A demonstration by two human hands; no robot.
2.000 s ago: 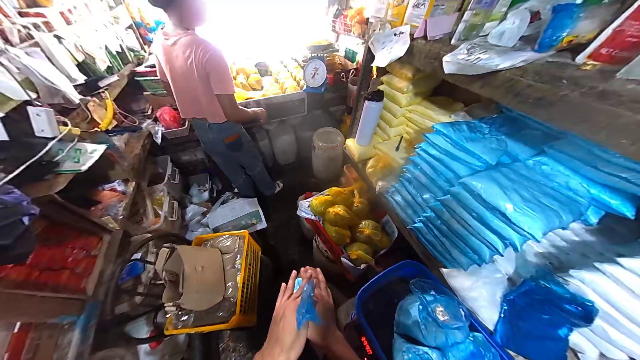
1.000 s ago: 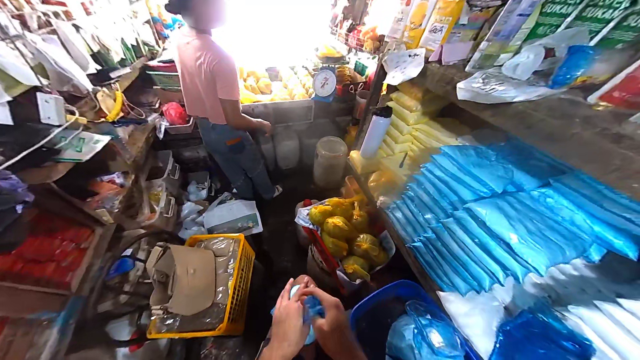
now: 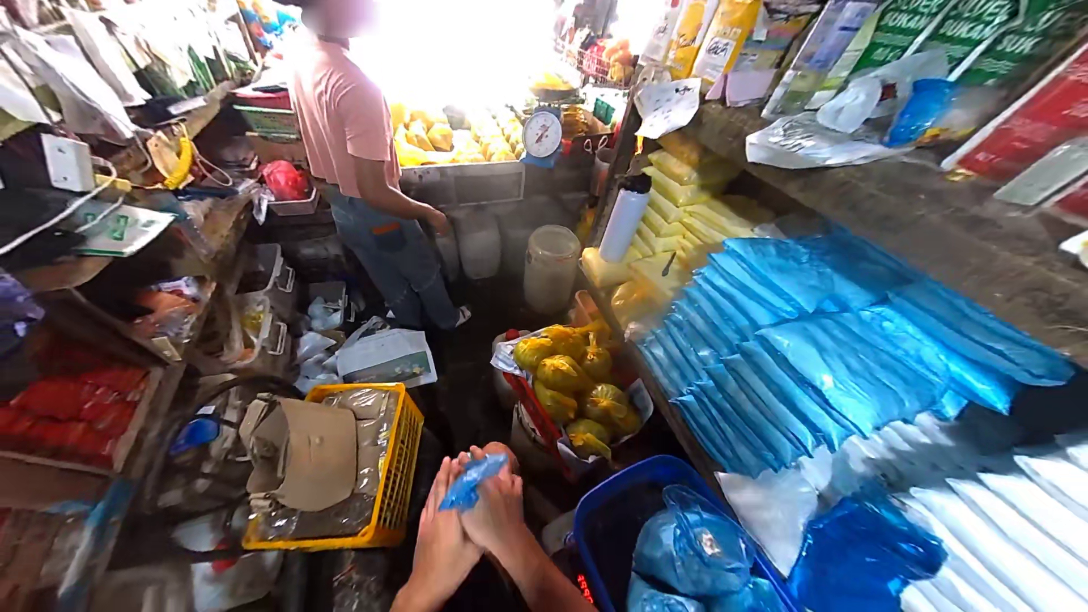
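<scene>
Both my hands are pressed together low in the middle of the head view. A small piece of blue plastic film (image 3: pixel 473 483) lies between them and sticks out at the fingers. My left hand (image 3: pixel 449 518) is flat with its fingers pointing up; my right hand (image 3: pixel 500 510) lies against it. To their right a blue plastic tub (image 3: pixel 595 510) holds filled blue bags (image 3: pixel 693 548). Above the hands stands a container of knotted yellow bags (image 3: pixel 563 374). Flat blue plastic packets (image 3: pixel 833 348) are stacked in rows on the right.
A yellow crate (image 3: pixel 395 476) with a tan bag (image 3: pixel 310 450) on it stands to the left. A person in a pink shirt (image 3: pixel 344 110) stands ahead near a dial scale (image 3: pixel 541 136). White packets (image 3: pixel 994 527) and a crumpled dark blue bag (image 3: pixel 867 544) lie at the lower right.
My hands have gone from curled fingers around the blue plastic a second ago to lying flat together. The blue piece now shows on top of the fingers.
</scene>
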